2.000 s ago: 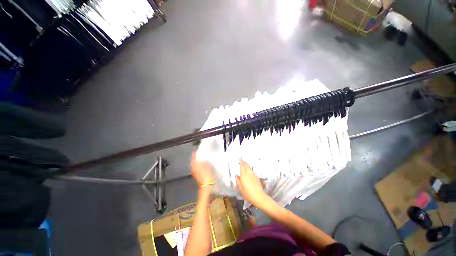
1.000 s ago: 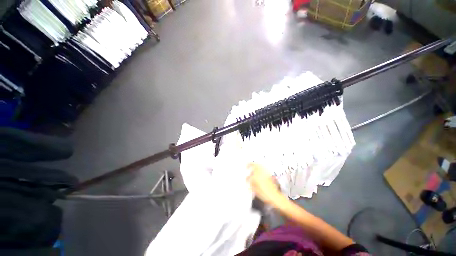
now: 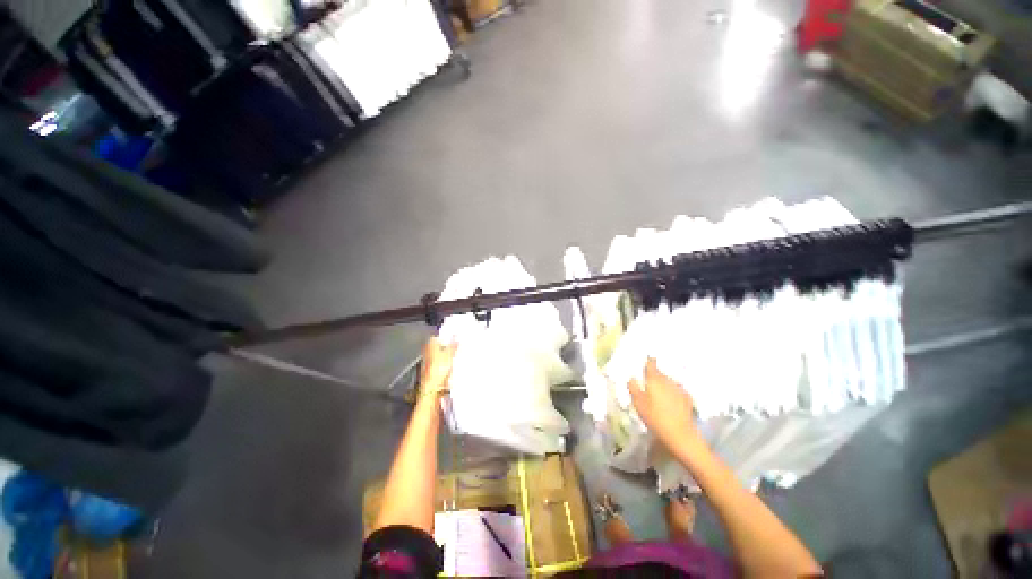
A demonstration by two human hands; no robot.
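Note:
White garments (image 3: 758,351) hang in a tight row on the right part of the metal rail (image 3: 351,326), under bunched black hangers (image 3: 781,258). A smaller group of white garments (image 3: 504,379) hangs apart to the left, with one narrow white piece between the groups. My left hand (image 3: 439,368) is at the left edge of the smaller group; its fingers are partly hidden against the cloth. My right hand (image 3: 662,402) is on the front left part of the larger row and seems to grip a garment edge.
A strapped carton (image 3: 555,515) with a paper (image 3: 481,543) and pen stands below the rail. Dark garments (image 3: 102,305) hang at the left. Racks of dark and white garments (image 3: 379,51) stand at the back left. Another carton (image 3: 905,57) is at the back right. Cardboard (image 3: 985,498) lies lower right.
My left hand, not visible one second ago, shows at the smaller group. The loose white garment sweeping toward me now hangs straight. More pieces are at the left, and the view has shifted.

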